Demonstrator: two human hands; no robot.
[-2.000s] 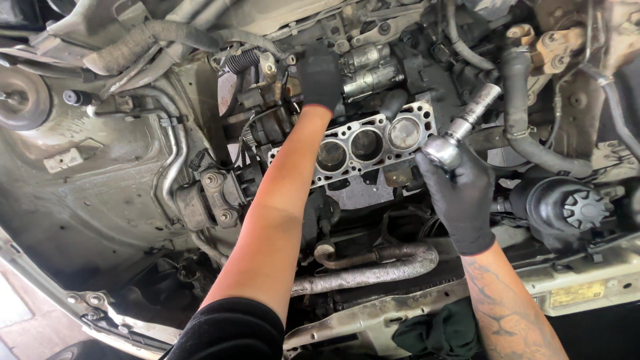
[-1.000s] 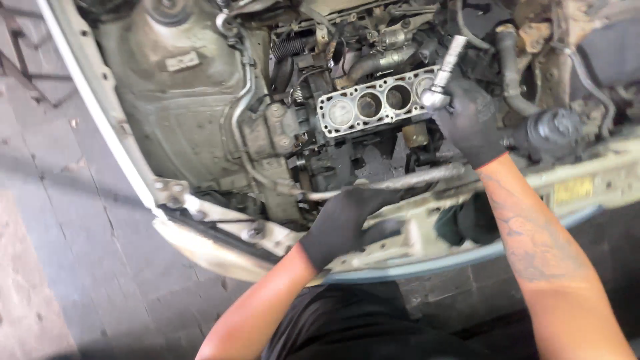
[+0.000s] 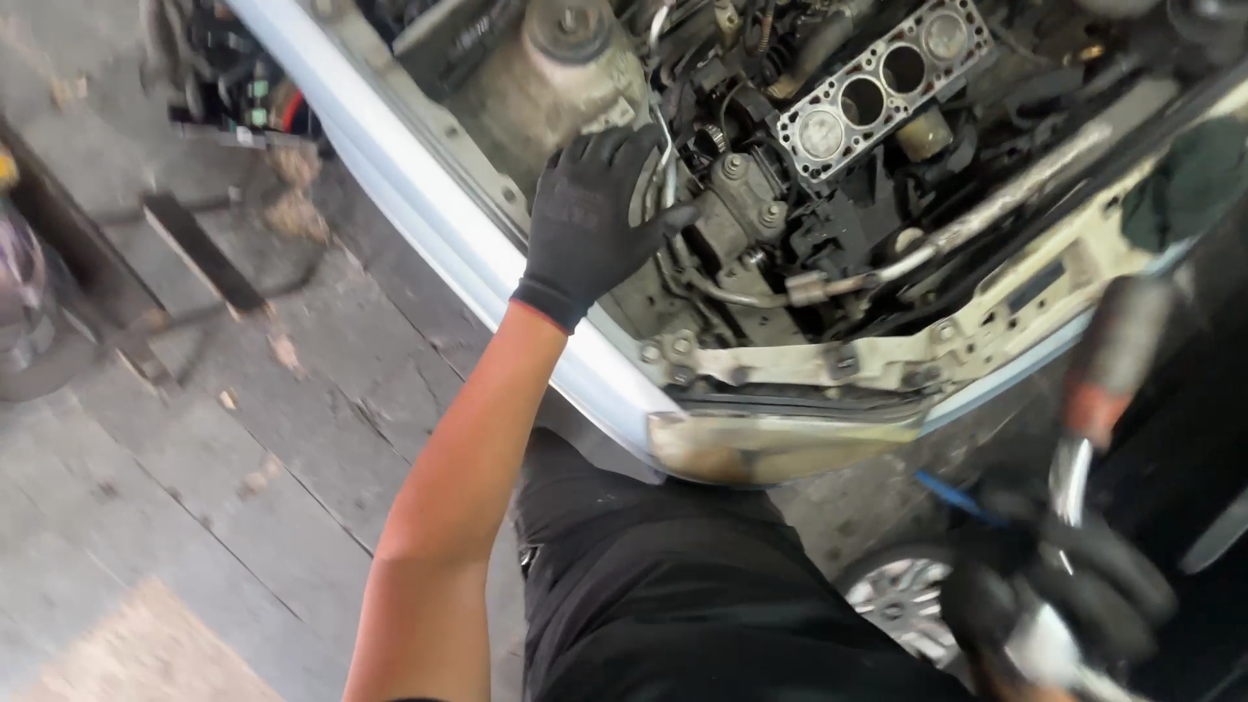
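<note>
My left hand (image 3: pixel 600 210), in a black glove, is spread with its fingers apart over the inner wing of the engine bay, beside thin metal pipes (image 3: pixel 669 146). Nothing shows in it. My right hand (image 3: pixel 1063 585), gloved and blurred, is low at the right, outside the car, closed on a ratchet wrench (image 3: pixel 1092 429) whose red and dark handle points up. The wrench's head is not clear. The engine block (image 3: pixel 882 93) lies uncovered at the upper right, with its cylinder bores and pistons in view, away from both hands.
The front panel (image 3: pixel 1024 302) and a headlight (image 3: pixel 780 444) edge the bay near my legs. A pale blue fender (image 3: pixel 429 195) runs along its left side. Metal bars (image 3: pixel 200 253) and other parts lie on the floor at the left. A wheel (image 3: pixel 902 604) stands at the lower right.
The view has swung toward the car's corner. My left hand has gone from over the engine, past the front panel, to the inner wing. My right hand has left the block with the wrench.
</note>
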